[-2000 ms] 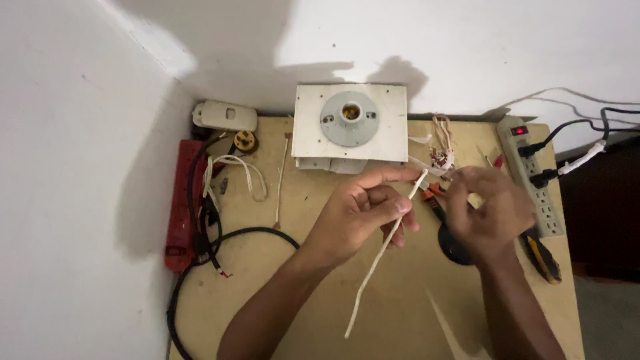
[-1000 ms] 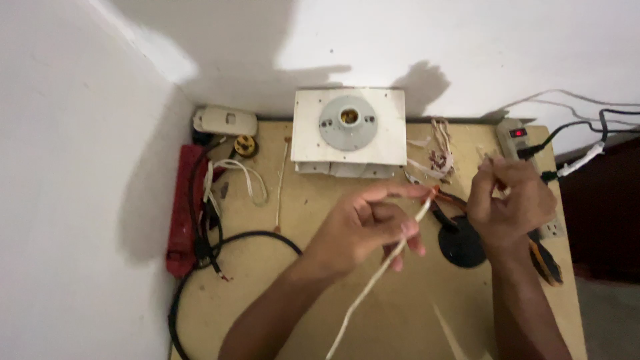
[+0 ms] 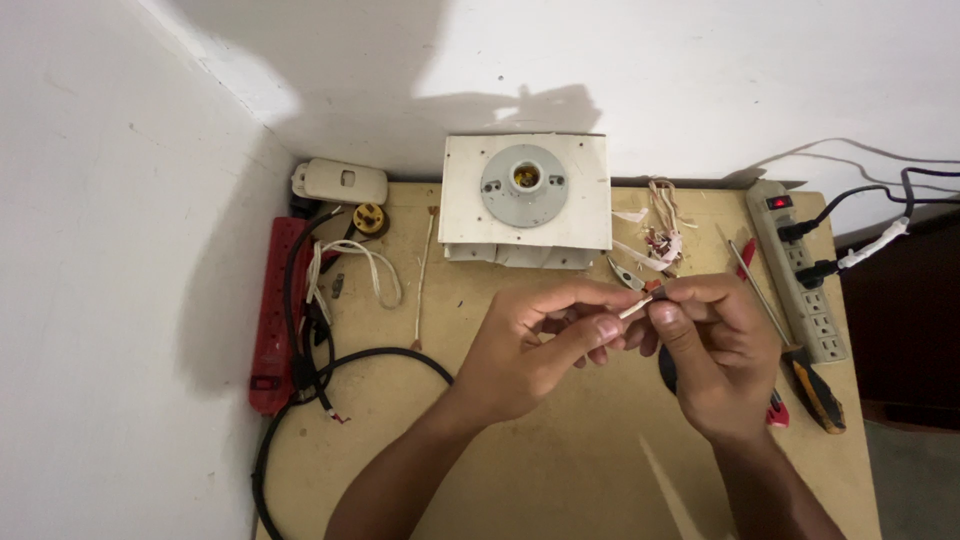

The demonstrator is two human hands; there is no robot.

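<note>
My left hand (image 3: 551, 341) pinches a white insulated wire (image 3: 634, 308) between thumb and index finger. My right hand (image 3: 709, 341) grips the wire's far end, where something small and dark shows between the fingertips. The fingers of both hands nearly meet, and most of the wire is hidden. Just behind them lies a pair of pliers (image 3: 627, 276), its handles mostly covered by my hands. Farther back, a grey lamp holder (image 3: 524, 206) sits on a white box (image 3: 463, 225). A round black object (image 3: 667, 369) is partly hidden by my right hand.
On the left are a red power strip (image 3: 271, 315), a black cable (image 3: 390, 351), a coiled white cord (image 3: 386, 274) and a yellow-faced plug (image 3: 369, 218). On the right stand a beige power strip (image 3: 802, 300) with plugs in it and a screwdriver (image 3: 817, 394). Wire scraps (image 3: 664, 244) lie behind the pliers.
My right hand has come left to the wire's end, beside my left hand. A second ago it was apart from the wire. The long loose tail below my left hand no longer shows.
</note>
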